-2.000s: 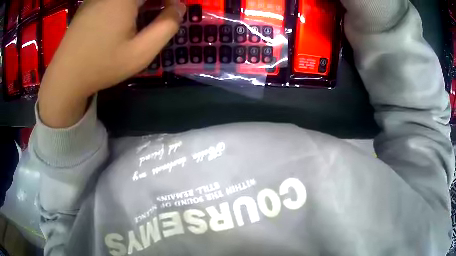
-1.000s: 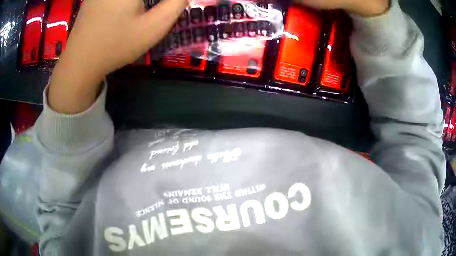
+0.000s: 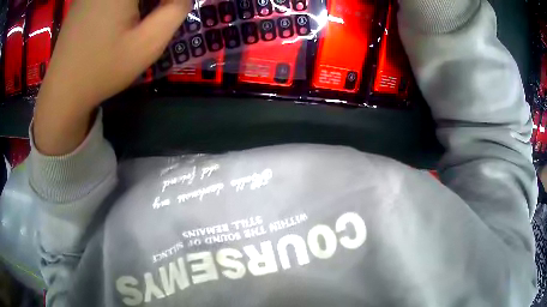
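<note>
My left hand (image 3: 108,57) is at the upper left, cut off by the top edge, its fingers at a clear sticker sheet (image 3: 240,51). The sheet bears rows of small black oval stickers (image 3: 285,26) and lies or hangs over a black tray (image 3: 234,95) of red shells (image 3: 342,45). I cannot tell if the sheet touches the shells. Dark ovals show at the shells' near right corners. My right hand is beyond the top edge; only its grey sleeve shows at the upper right.
More red shells (image 3: 37,45) lie in a tray at the far left, and red pieces (image 3: 540,126) show at the far right edge. The dark green-grey work surface (image 3: 264,123) runs between the tray and my grey sweatshirt (image 3: 270,198).
My right hand came into view at the top right and has gone out of it again. The sheet and my left hand have shifted left; the sheet tilts more than at first.
</note>
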